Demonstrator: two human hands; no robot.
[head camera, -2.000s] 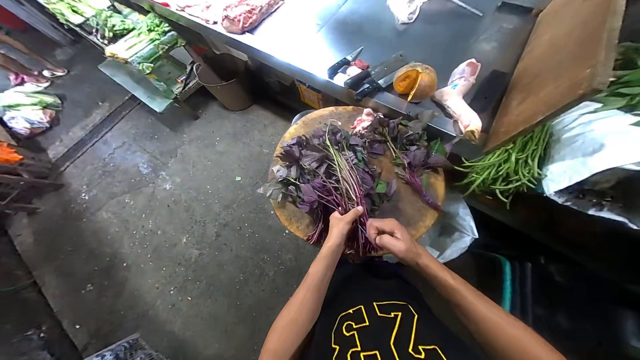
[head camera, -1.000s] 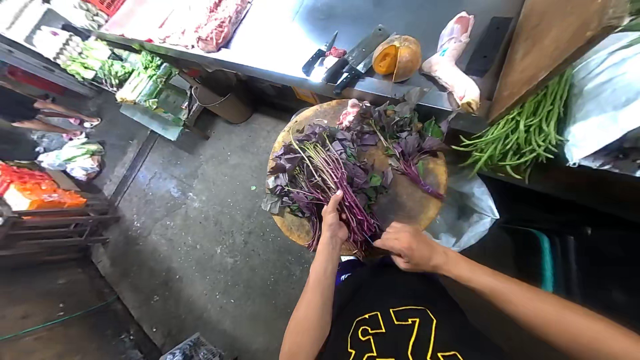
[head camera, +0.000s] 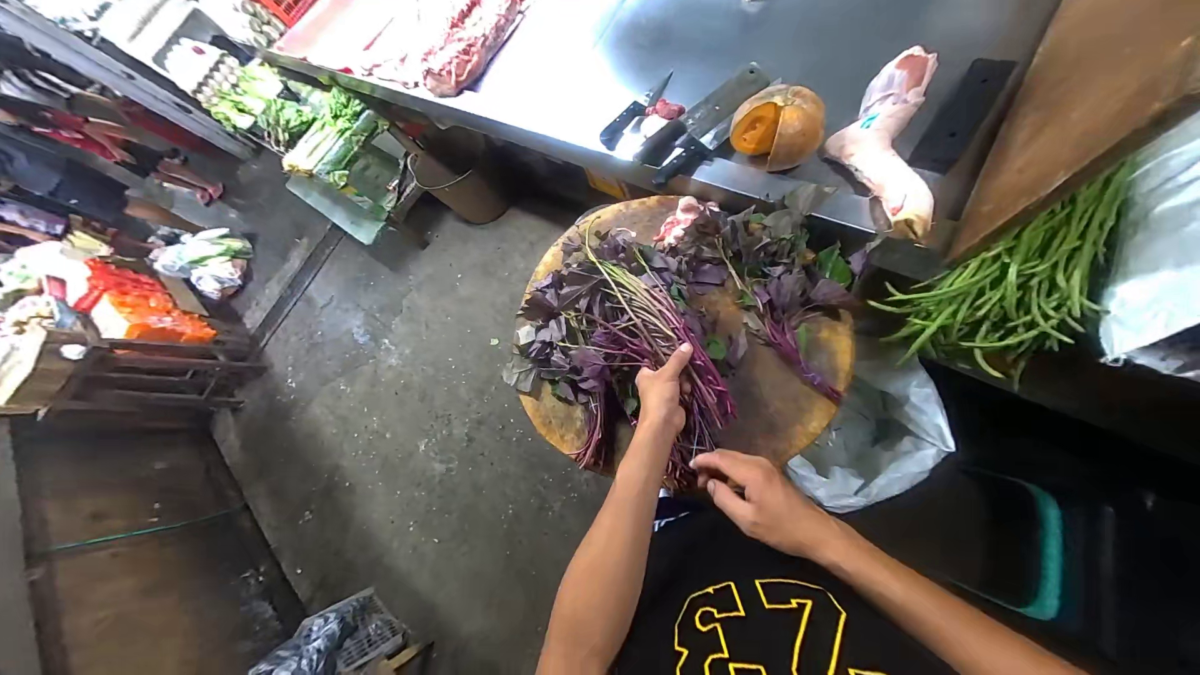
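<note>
A bunch of purple-stemmed leafy greens (head camera: 647, 323) lies across a round wooden chopping block (head camera: 764, 427). My left hand (head camera: 664, 389) is closed around its stems, thumb on top. At the lower stem ends, by the block's near edge, my right hand (head camera: 750, 492) has bent fingers touching or nearly touching the stems; whether they pinch any is unclear. A smaller bunch of the same greens (head camera: 787, 309) rests on the block's right side. Behind the leaves sits a small piece of raw meat (head camera: 682, 220).
Beyond the block, a metal counter (head camera: 572, 103) holds a cleaver (head camera: 727, 101), smaller knives, a cut squash (head camera: 780, 127), an animal's lower leg (head camera: 881, 150) and raw meat (head camera: 469, 47). Long green beans (head camera: 1027, 272) and a white plastic sack (head camera: 881, 431) are at right. People stand at far left.
The view has swung, showing more of the left side. My right hand has gone from a closed fist beside the stems to bent, looser fingers at their lower ends. My left hand remains at the stems.
</note>
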